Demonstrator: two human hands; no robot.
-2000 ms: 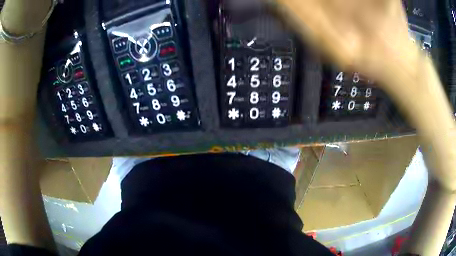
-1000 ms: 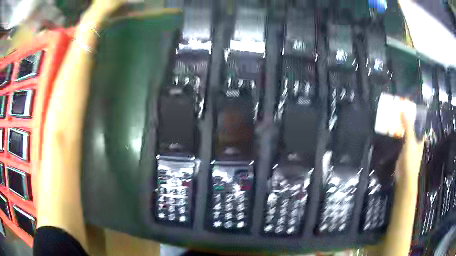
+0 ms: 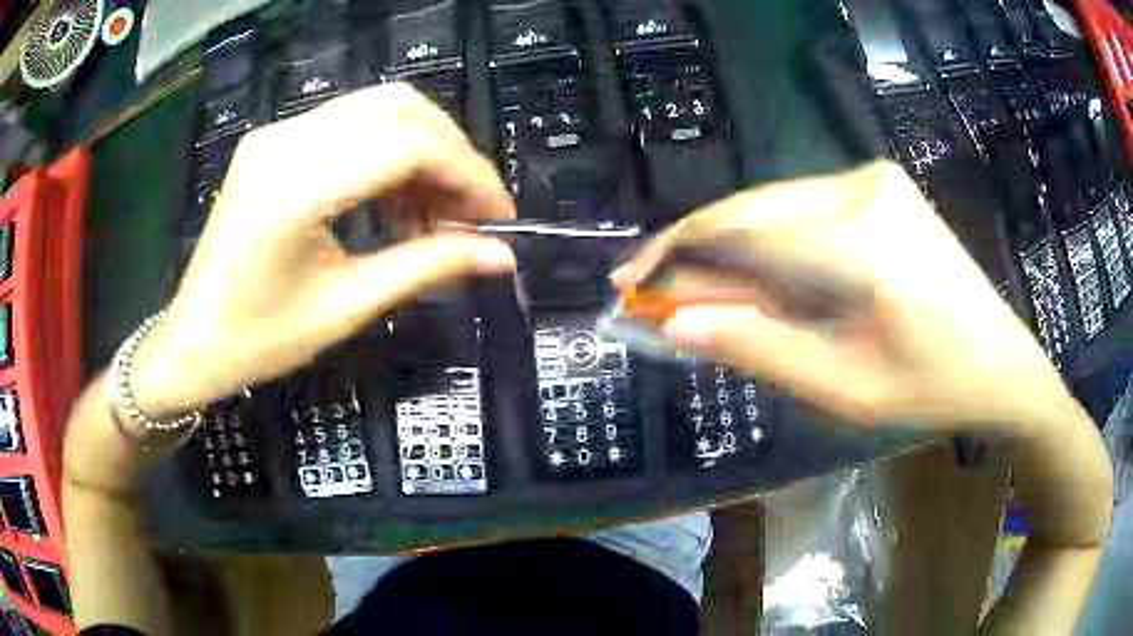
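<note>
Black keypad phones [image 3: 582, 410] lie in rows in a black foam tray [image 3: 373, 532] in front of me. My left hand [image 3: 336, 236] is over the tray's left-middle, thumb and fingers pinching a thin item with a bright edge [image 3: 565, 230], seen almost edge-on; I cannot tell what it is. My right hand [image 3: 826, 292] is over the right-middle, blurred, its fingertips on a small white piece with orange print [image 3: 640, 311]. The hands are apart, above the phones, and hide parts of several of them.
A red foam tray with framed dark units [image 3: 68, 323] is at the left edge. More keypad phones [image 3: 1044, 280] lie at the right, with a red edge [image 3: 1110, 44] beyond. A small fan [image 3: 60, 37] stands at the back left. Crinkled clear plastic [image 3: 814, 578] is below the bench edge.
The view has shifted. Both hands have come inward from the sides and are now over the phones. The thin item now shows in my left hand; the white piece remains in my right.
</note>
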